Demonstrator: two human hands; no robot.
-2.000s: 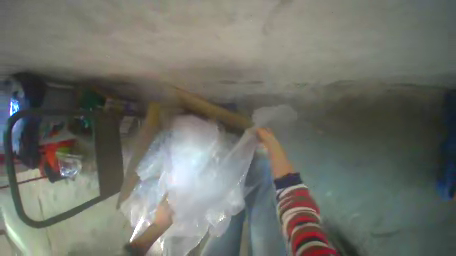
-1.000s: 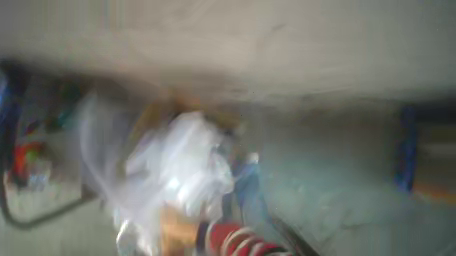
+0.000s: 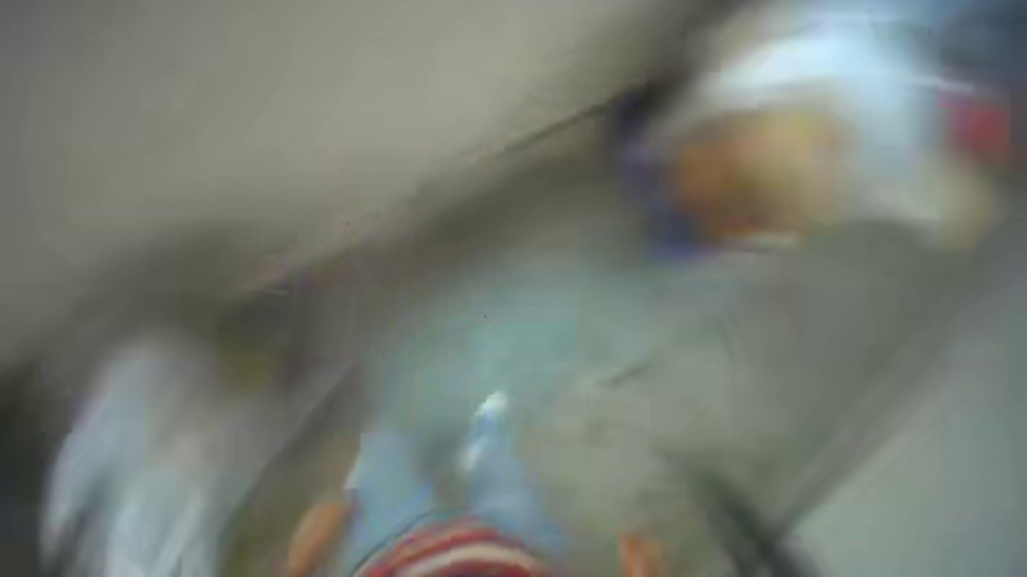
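Observation:
The frame is heavily blurred. A cloudy white mass of plastic wrapping [image 3: 141, 473] is at the left, apart from my hands. My left hand [image 3: 319, 535] is a small blurred patch at the bottom, beside my leg; its fingers cannot be made out. My right hand [image 3: 639, 555] is at the bottom edge, right of my striped red top, and partly cut off. Nothing can be made out in either hand.
My legs in pale blue trousers [image 3: 505, 479] stand over a grey-green floor [image 3: 496, 321]. A grey wall [image 3: 225, 113] fills the upper left. Blurred brown [image 3: 760, 175], white and blue things are at the upper right. A dark line runs at the lower right.
The view has swung to the right and tilted. The plastic wrapping has shifted to the left edge, away from my hands. My right hand, earlier at the plastic, is now apart from it.

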